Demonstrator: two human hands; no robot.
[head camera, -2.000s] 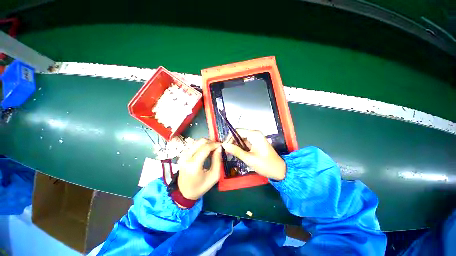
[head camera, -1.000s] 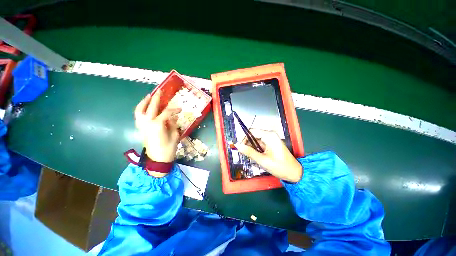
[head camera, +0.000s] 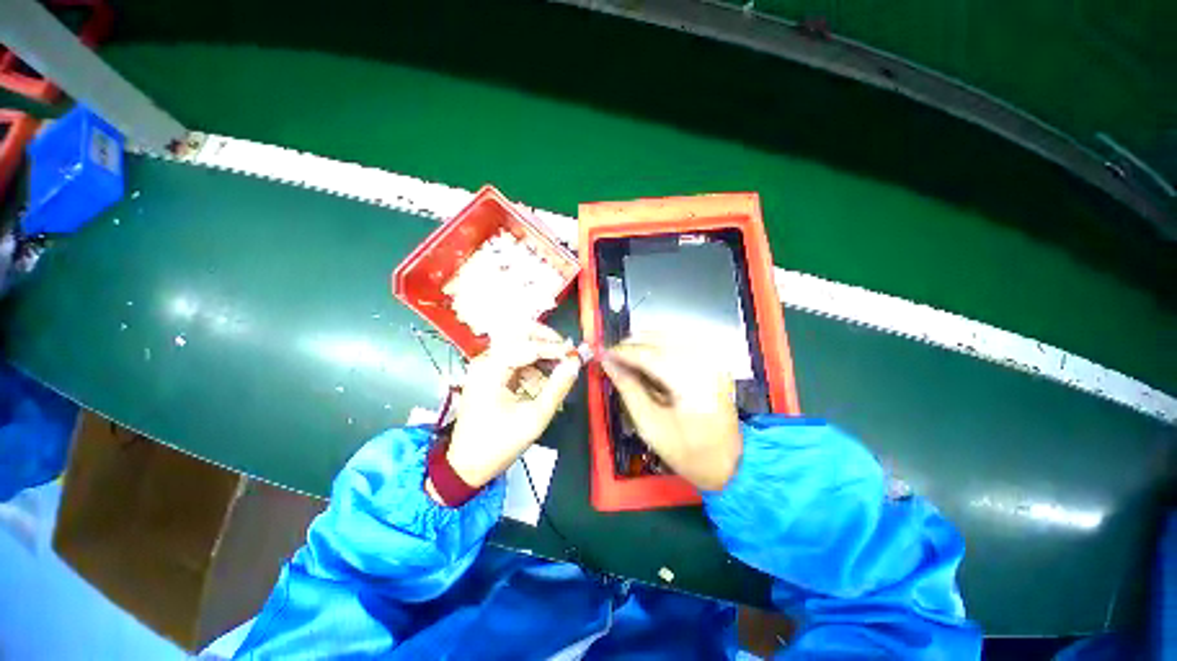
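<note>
An open tablet (head camera: 684, 304) lies in a red-orange tray (head camera: 778, 323) in front of me. My left hand (head camera: 501, 407) and my right hand (head camera: 678, 400) meet at the fingertips over the tray's left edge. A tiny pale piece (head camera: 585, 351) is pinched at my left fingertips, and my right fingertips touch it. Tweezers are not clearly visible in my right hand; its palm side is hidden. A red bin (head camera: 426, 278) with cream-white pieces (head camera: 503, 278) stands left of the tray. My hands cover the tablet's lower left part.
A white card (head camera: 529, 486) and scraps lie by my left wrist. A blue bin (head camera: 75, 174) is at the far left. A white rail (head camera: 904, 329) separates the bench (head camera: 258, 349) from the green belt (head camera: 387, 110). A cardboard box (head camera: 149, 529) is below.
My left hand has come from the red bin to the tray's left edge. My right hand has shifted so its fingertips meet the left ones. The view has shifted slightly.
</note>
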